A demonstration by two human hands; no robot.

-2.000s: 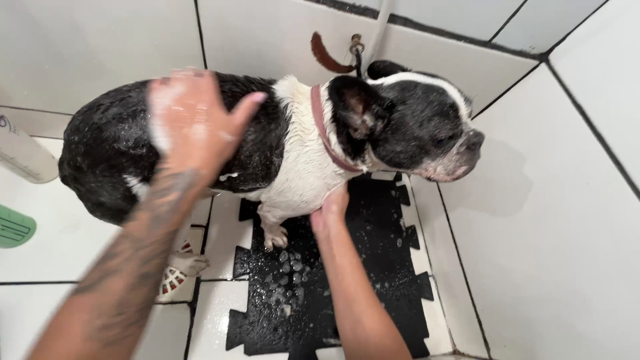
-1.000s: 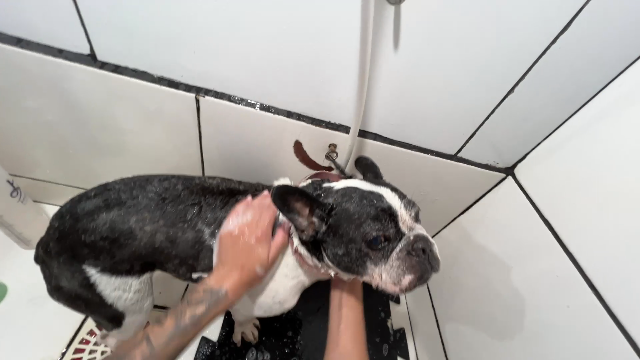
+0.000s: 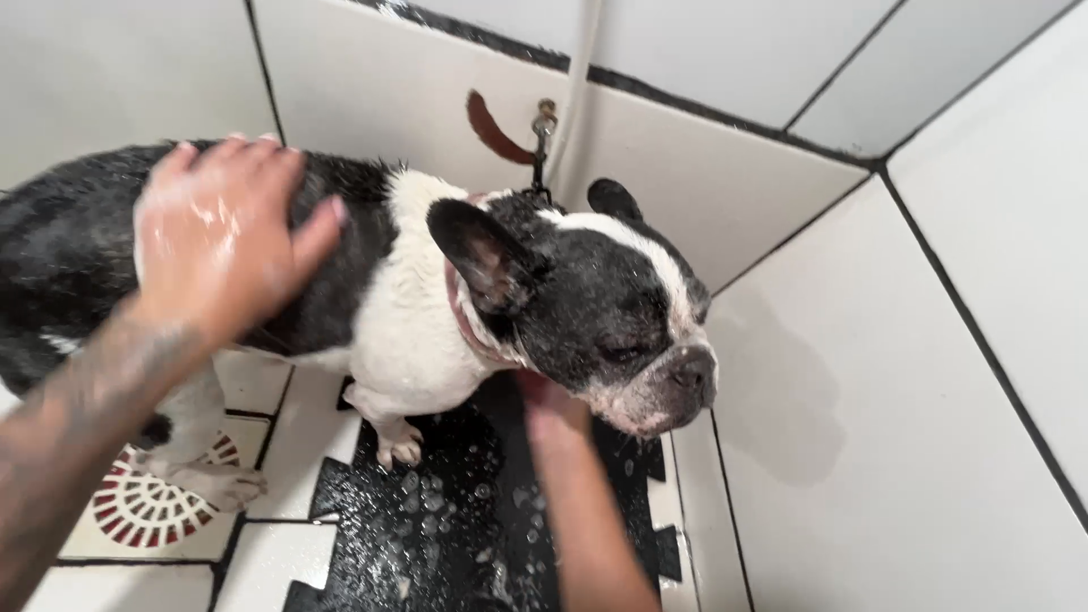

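A wet black-and-white dog [image 3: 416, 314], its coat soapy, stands side-on with its head toward the right and its eyes nearly closed. A pinkish collar [image 3: 466, 319] circles its neck. My left hand [image 3: 223, 229], lathered and palm down, rests on the dog's back behind the shoulders, thumb spread. From below, my right hand [image 3: 548, 404] reaches under the dog's neck and chest; its fingers are hidden there. A metal clip [image 3: 542, 140] with a brown strap [image 3: 497, 127] is at the wall fitting just behind the neck.
White tiled walls [image 3: 850, 340] meet in a corner at the right. A wet black interlocking foam mat [image 3: 425, 527] lies under the front paws. A round drain grate [image 3: 149, 501] sits by a hind paw at lower left. A pale hose [image 3: 578, 93] hangs down the back wall.
My left hand has moved from near the dog's neck and shoulder back along its back. The dog's head has dipped. My right hand stays under the neck. The view has tilted down.
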